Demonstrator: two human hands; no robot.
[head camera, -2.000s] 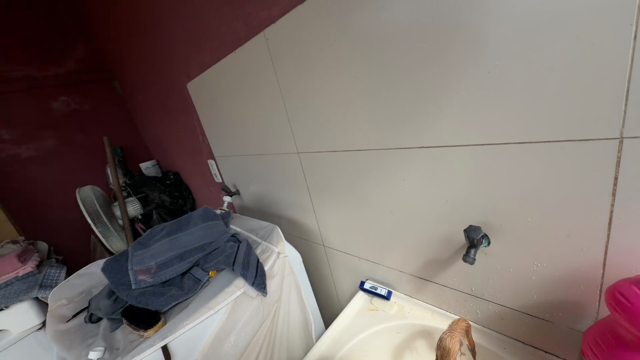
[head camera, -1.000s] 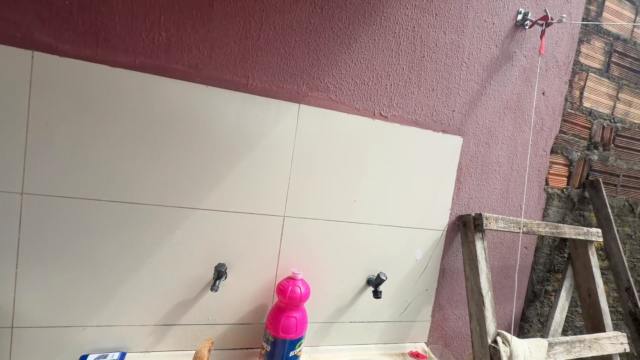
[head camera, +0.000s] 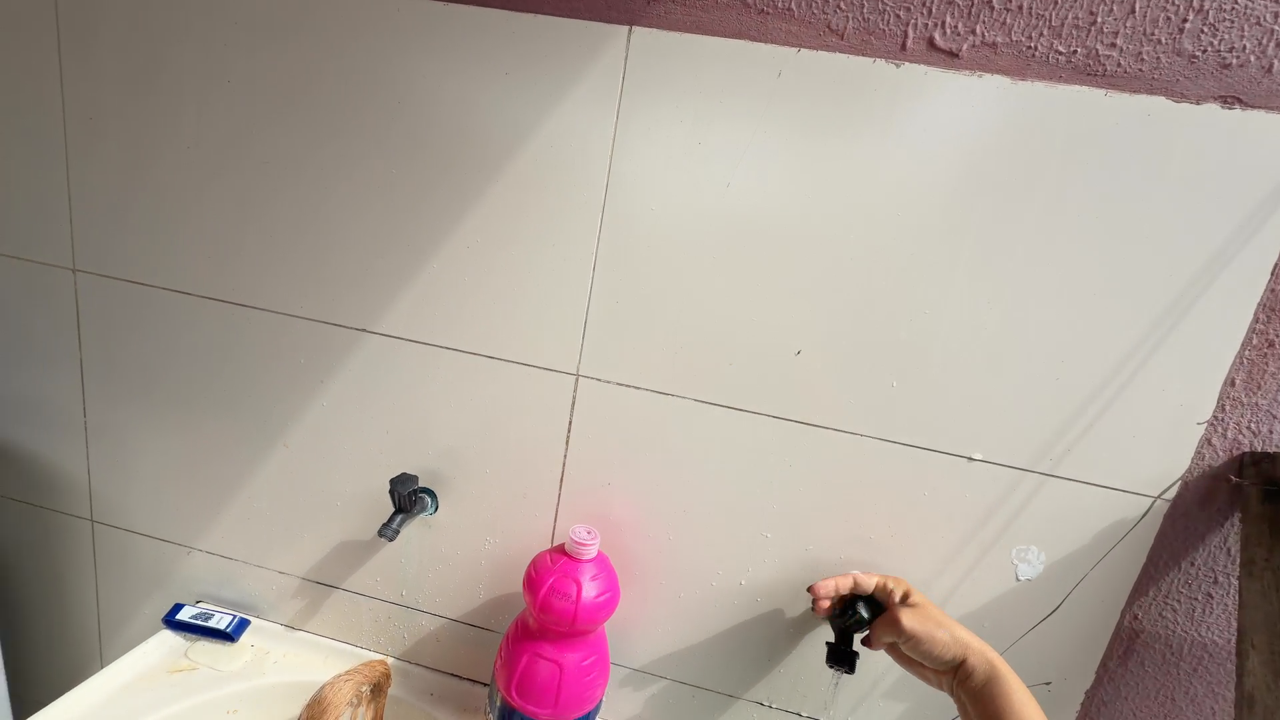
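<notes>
At the lower right, my right hand (head camera: 905, 630) grips the knob of a black plastic tap (head camera: 843, 645) on the tiled wall, its fingers over the top. A thin trickle of water comes from the spout. My left hand is out of view. Left of the hand stands a pink plastic bottle (head camera: 565, 620) with a pale pink cap. A second black tap (head camera: 402, 505) juts from the wall further left, with no hand on it.
The cream basin (head camera: 130, 680) has a blue item with a printed label (head camera: 207, 621) on its corner and a brown fibrous object (head camera: 350, 690) at its edge. At the far right stands a wooden post (head camera: 1258, 590) near the rough purple wall (head camera: 1150, 630).
My right hand has come into view and taken hold of the right-hand tap, where no hand shows in the earlier frames. Water now trickles from it. The view has swung widely.
</notes>
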